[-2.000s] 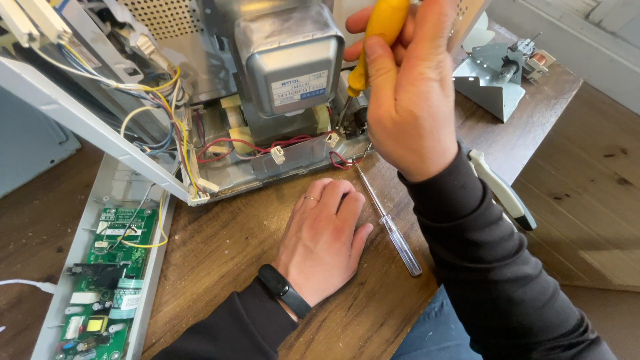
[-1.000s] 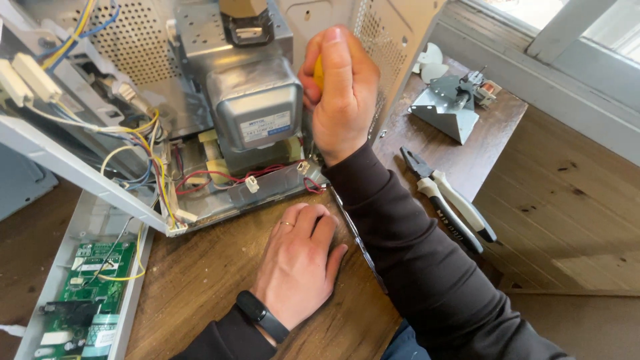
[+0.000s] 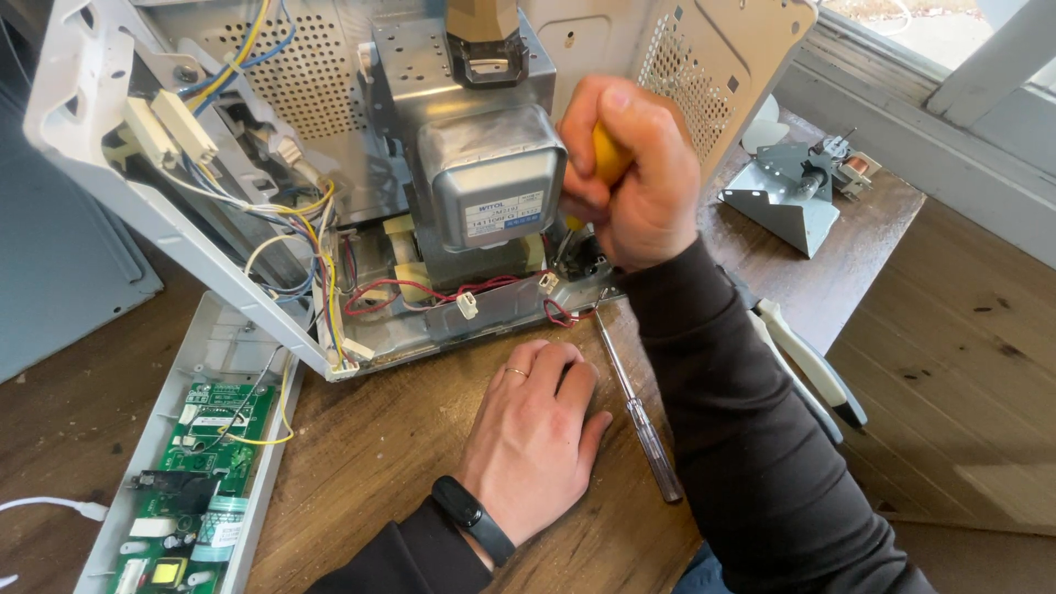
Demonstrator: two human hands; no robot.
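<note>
My right hand (image 3: 639,169) grips the yellow handle of a screwdriver (image 3: 609,161), its shaft pointing down into the base of an opened microwave oven, right of the magnetron (image 3: 492,186). The tip is hard to make out among dark parts. My left hand (image 3: 536,433) lies palm down on the wooden table, fingers slightly apart, nothing in it, in front of the oven's metal base edge (image 3: 445,323). Between my hand and the right sleeve lies a second screwdriver with a clear handle (image 3: 652,441). Red wires (image 3: 412,289) with white connectors run along the base.
Combination pliers (image 3: 796,355) lie partly behind my right sleeve. At the table's right corner sits a bent metal bracket with a small motor (image 3: 784,194). A control panel housing with a green circuit board (image 3: 219,445) lies at lower left. Bundled wires (image 3: 318,223) hang inside the oven frame's left side.
My right hand has turned from a fingertip hold to a fist around the yellow handle. The left hand stays on the table. The view has shifted.
</note>
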